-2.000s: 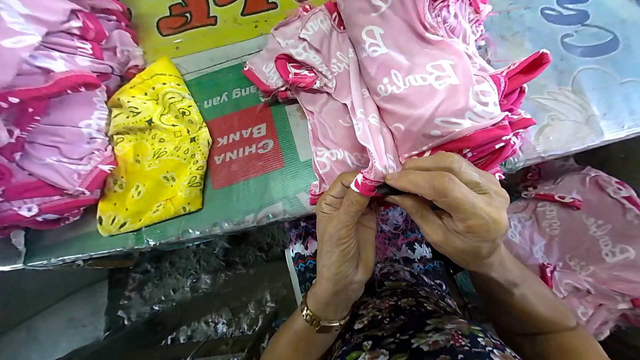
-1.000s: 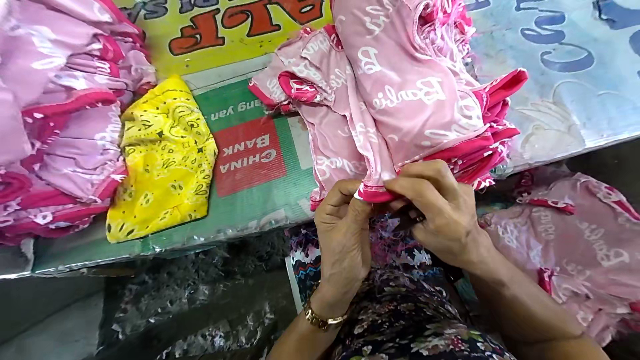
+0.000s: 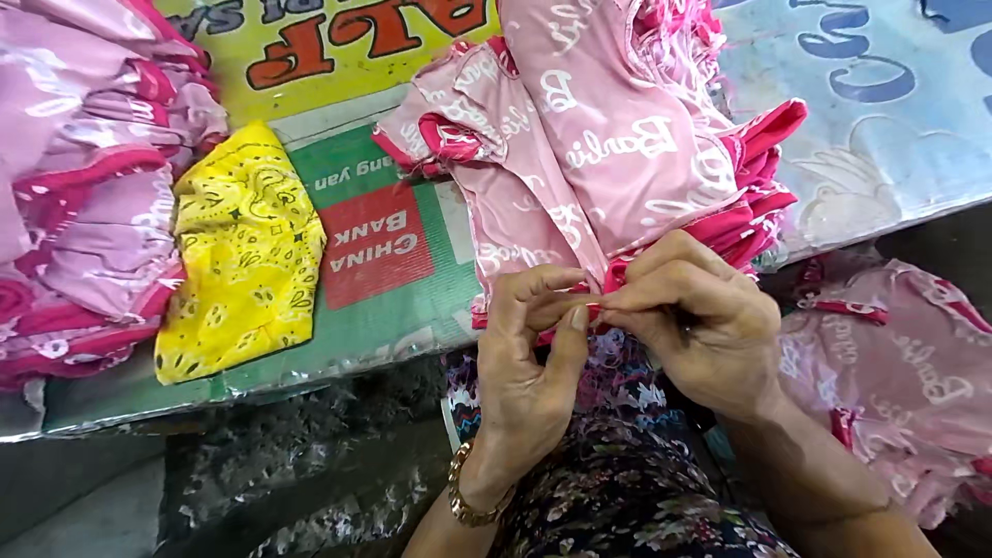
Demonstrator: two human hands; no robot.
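A pink printed garment [image 3: 519, 194] with dark pink trim lies at the table's front edge, beside and partly under a folded stack of like pink garments [image 3: 628, 139]. My left hand [image 3: 535, 349], with a gold-coloured bracelet [image 3: 465, 492] at the wrist, pinches the garment's dark pink hem between thumb and fingers. Close against it on the right, my right hand [image 3: 690, 318] grips the same hem with its fingertips. Whether the right fingers also hold something small is hidden.
The table [image 3: 387, 333] is covered with printed sheets. A yellow patterned cloth [image 3: 244, 256] lies at the left, beside a heap of pink garments [image 3: 93, 194]. More pink garments [image 3: 899, 364] lie below the table's edge at the right. Loose threads lie on my lap.
My left hand's fingers have spread somewhat, and the hem between both hands has been drawn into a narrower fold. The stack stays beside the garment.
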